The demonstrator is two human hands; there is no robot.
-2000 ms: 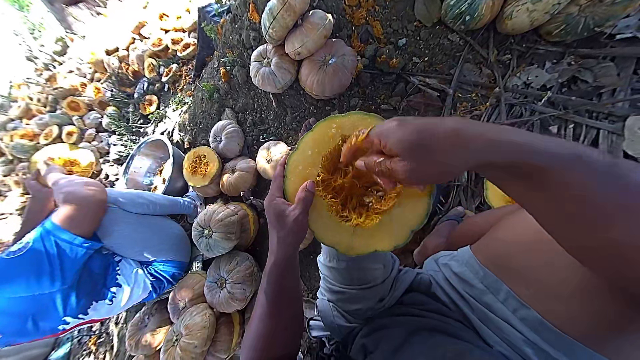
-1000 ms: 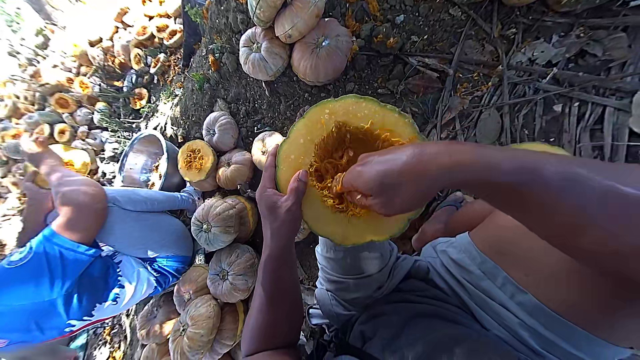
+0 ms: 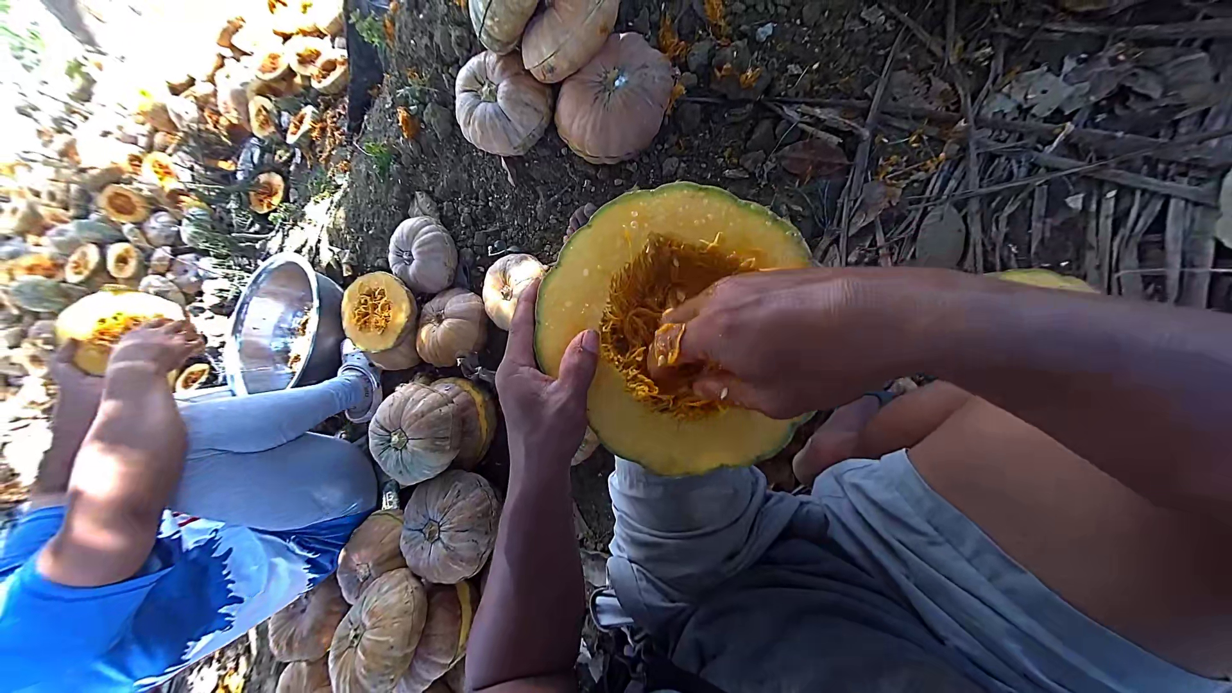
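A large halved pumpkin [image 3: 674, 443] with green rind and yellow flesh faces up toward me, above my bent knee. My left hand [image 3: 547, 380] holds its left rim, thumb on the cut face and fingers along the rind. The fingers of my right hand [image 3: 770, 342] are curled inside the hollow, closed on stringy orange pulp and seeds [image 3: 671, 344]. Part of the pulp lies hidden behind that hand.
Whole pumpkins [image 3: 616, 96] rest on the soil above, others [image 3: 450, 526] at lower left. A cut pumpkin [image 3: 378, 311] sits beside a metal bowl [image 3: 286, 325]. At left, a co-worker holds another half [image 3: 120, 327]. Dry stalks [image 3: 1088, 173] cover the upper right.
My right hand has stayed in the hollow while its fingers and wrist shifted within the pulp. The left hand has kept its hold on the rim.
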